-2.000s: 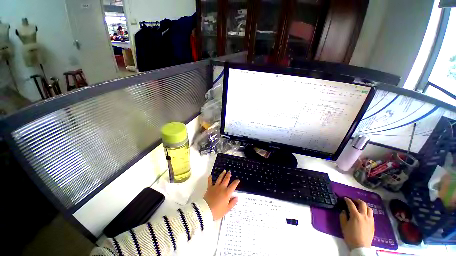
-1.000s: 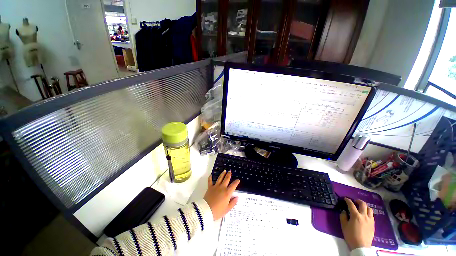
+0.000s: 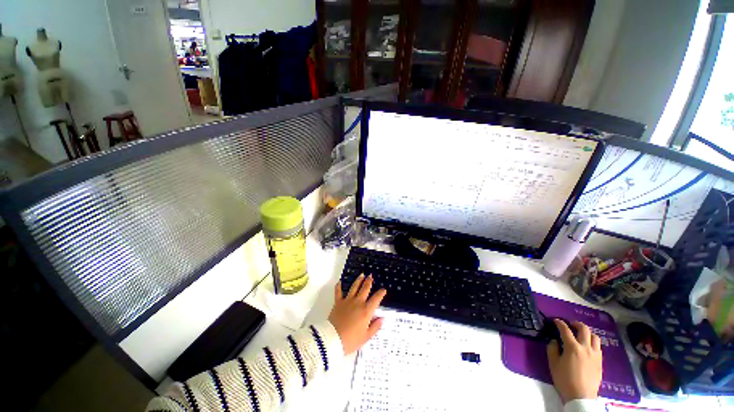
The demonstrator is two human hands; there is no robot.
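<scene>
My left hand [image 3: 356, 315] rests with its fingertips on the left end of the black keyboard [image 3: 443, 288], palm at the upper left of the printed sheets [image 3: 418, 366]. My right hand [image 3: 576, 360] lies over the small black mouse [image 3: 554, 330] on the purple mouse pad [image 3: 618, 354]; the hand covers most of the mouse. The monitor [image 3: 475, 177] behind the keyboard shows a white document page. A tiny dark block [image 3: 470, 357] lies on the sheets.
A water bottle [image 3: 286, 245] with a green lid and a flat black case [image 3: 217, 340] are at left. A pale flask [image 3: 568, 248], a crowded pen holder [image 3: 618, 273], a red-and-black item [image 3: 660, 374] and a dark blue file rack [image 3: 696, 322] are at right. A ribbed partition [image 3: 193, 209] borders the desk.
</scene>
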